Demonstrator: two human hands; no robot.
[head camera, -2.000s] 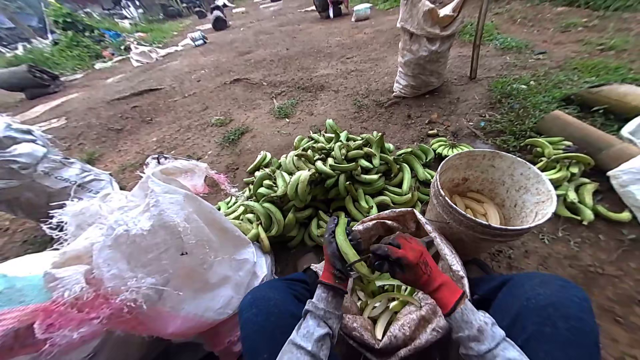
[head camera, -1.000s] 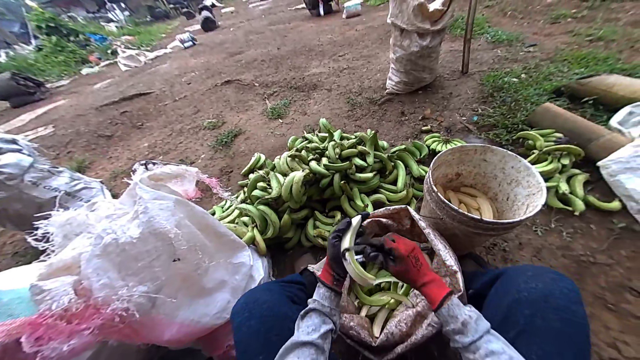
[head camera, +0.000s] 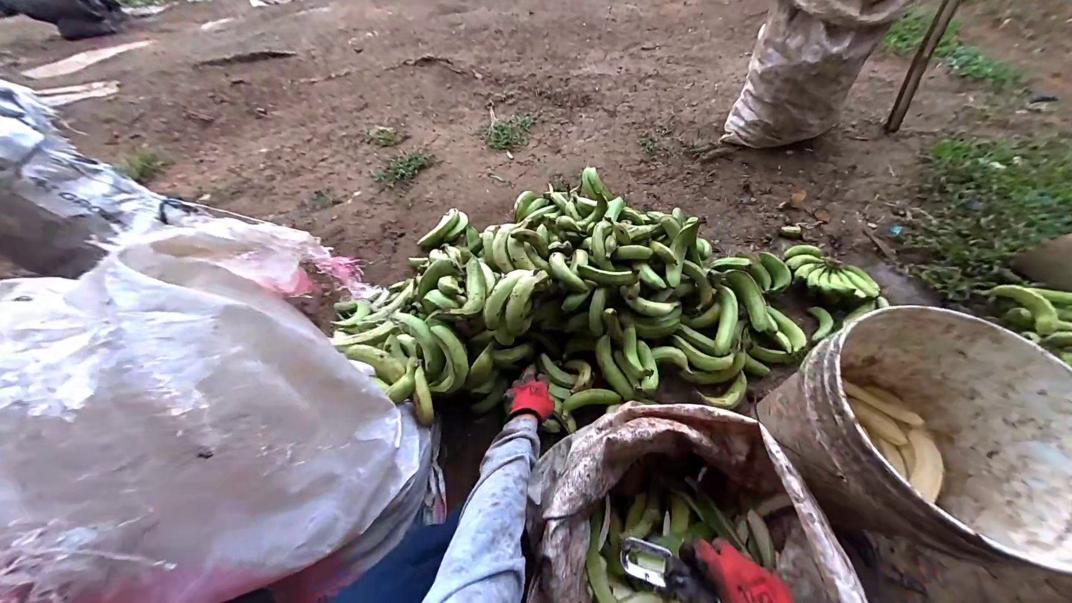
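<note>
My left hand (head camera: 531, 395), in a red and dark work glove, reaches to the near edge of a pile of green plantains (head camera: 586, 285); its fingertips are hidden among the fruit. Low in the view, my right hand (head camera: 724, 571), gloved alike, holds a metal-framed peeler (head camera: 646, 561) over the open woven sack (head camera: 578, 494). Green peels (head camera: 678, 515) lie inside that sack. To its right stands a dirty white plastic bucket (head camera: 804, 419) with several peeled plantains (head camera: 900, 435) in it.
A big white and pink woven sack (head camera: 209, 402) bulges at the left. Farther off, a filled sack (head camera: 796, 84) stands by a wooden stick (head camera: 921, 67) on bare soil. More green plantains (head camera: 1038, 310) lie at the right edge, beyond the bucket.
My left hand, earlier holding a partly peeled plantain over the sack, has moved forward to the pile. My right hand is now lower, at the sack's mouth. The view has tilted down.
</note>
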